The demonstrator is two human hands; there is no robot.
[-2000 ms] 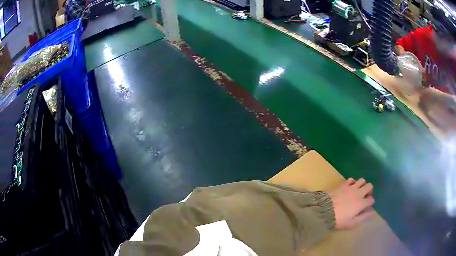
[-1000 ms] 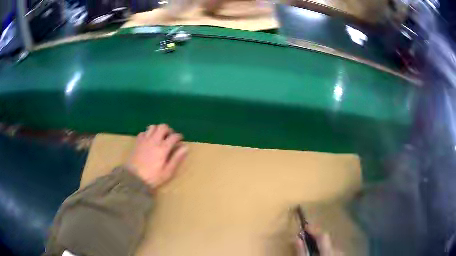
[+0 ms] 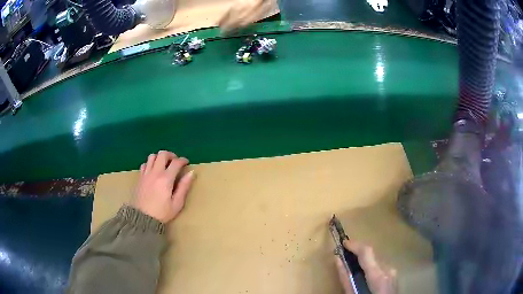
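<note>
My left hand (image 3: 162, 186) lies on the upper left part of the tan cardboard mat (image 3: 246, 201), fingers a little apart at its far edge, holding nothing. My right hand (image 3: 367, 267) is at the lower right, partly cut off by the bottom edge. It holds a soldering iron (image 3: 347, 252) with a black handle, its dark pointed tip directed forward over the mat. Small dark specks lie on the mat left of the iron.
A green conveyor belt (image 3: 229, 109) runs beyond the mat, with two small assemblies (image 3: 187, 50) (image 3: 256, 49) near its far edge. A dusty fume hood (image 3: 438, 201) on a grey ribbed hose (image 3: 477, 63) stands at the right. Another person's blurred hand (image 3: 246, 12) is across the belt.
The view has turned from the left side to the mat. A second assembly shows on the belt. The iron and my right hand have come into view; my left hand stays at the mat's far edge.
</note>
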